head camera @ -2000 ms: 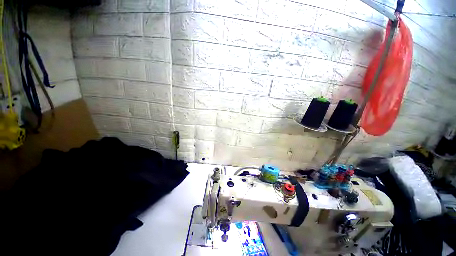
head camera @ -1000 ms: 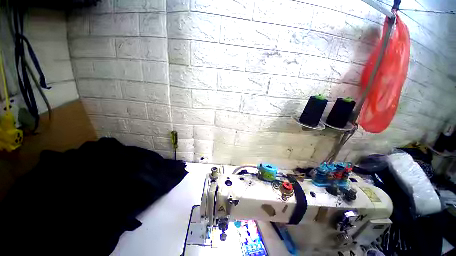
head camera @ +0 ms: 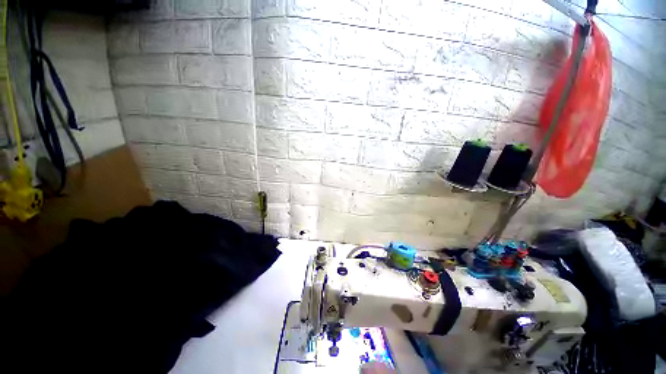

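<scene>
The off-white sewing machine (head camera: 380, 296) stands on the white table, with a black strap (head camera: 447, 303) around its arm. A lit smartphone (head camera: 371, 342) lies under the arm. A blurred, skin-toned fingertip shows over the phone's lower part at the bottom edge, seemingly of my right hand (head camera: 377, 367); the rest is cut off. My left hand is not in view. A large heap of black fabric (head camera: 139, 285) lies left of the machine. No fabric is visible at the needle plate (head camera: 294, 340). A blue tool (head camera: 425, 353) lies right of the phone.
Two black thread cones (head camera: 468, 163) stand behind the machine, near a hanging red plastic bag (head camera: 577, 117). Bobbins (head camera: 502, 257) and a blue-green container (head camera: 401, 255) sit on the machine head. A screwdriver (head camera: 263, 206) stands upright by the brick wall. A yellow socket (head camera: 20, 199) hangs left.
A fingertip has appeared over the phone at the bottom edge. The view has shifted a little, so things sit slightly farther right. The fabric heap and machine look unchanged.
</scene>
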